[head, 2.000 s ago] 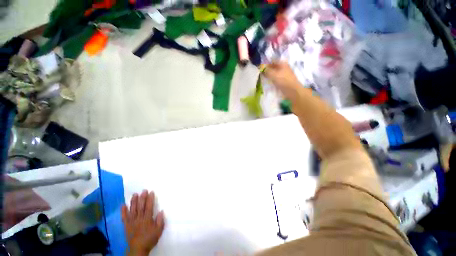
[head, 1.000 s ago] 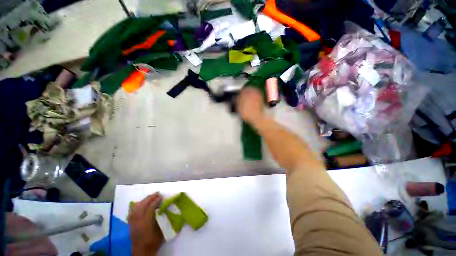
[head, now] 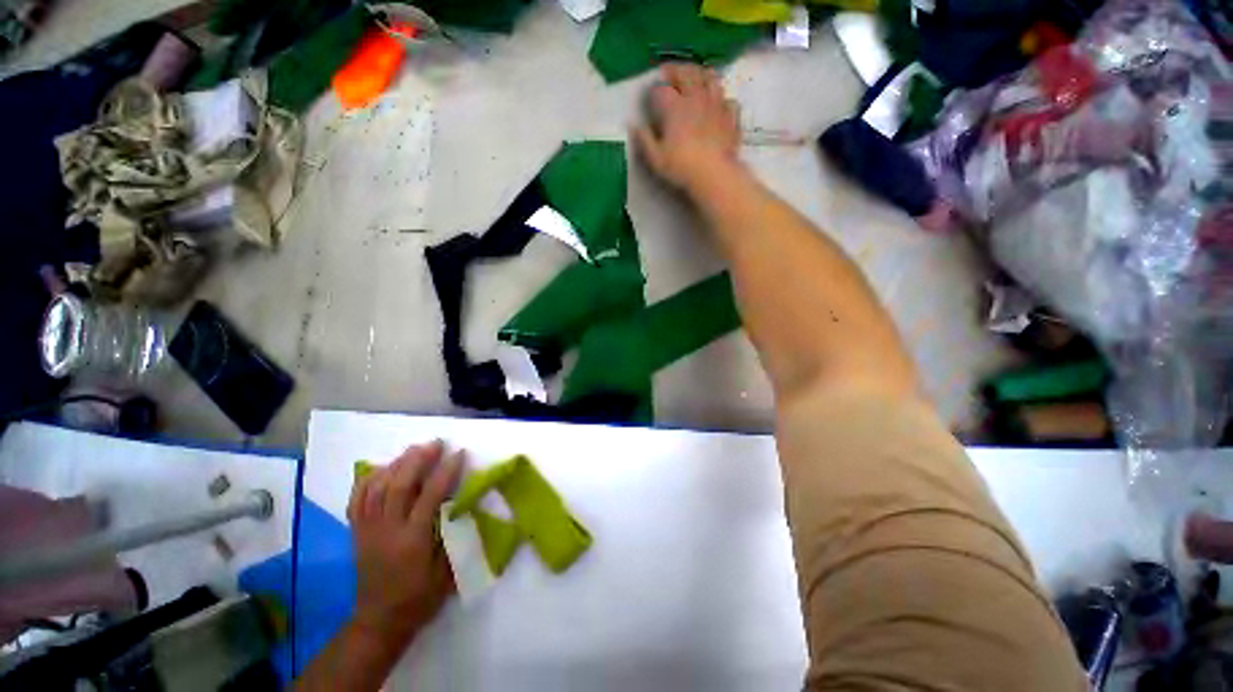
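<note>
My left hand [head: 406, 534] rests on the white bench [head: 676, 541] over one end of a yellow-green fabric scrap [head: 541, 521] with a white slip [head: 468, 552] beside the fingers. My right hand [head: 690, 125] reaches to the far part of the pale table, its fingertips at the near edge of a green fabric piece [head: 649, 41]; whether they grip it cannot be told. Green pieces [head: 602, 298], a black strip [head: 454, 304] and white slips [head: 519, 372] lie on the pale table, near the white bench.
A clear plastic bag of scraps [head: 1095, 203] stands at the right. At the left are a crumpled beige fabric pile [head: 162, 176], a clear jar [head: 102, 338] and a dark phone [head: 230, 368]. An orange scrap [head: 369, 68] lies at the back.
My right hand has moved farther forward over the table. The green pieces and black strip now lie nearer the white bench. The thread cone is out of view. My left hand stays by the yellow-green scrap.
</note>
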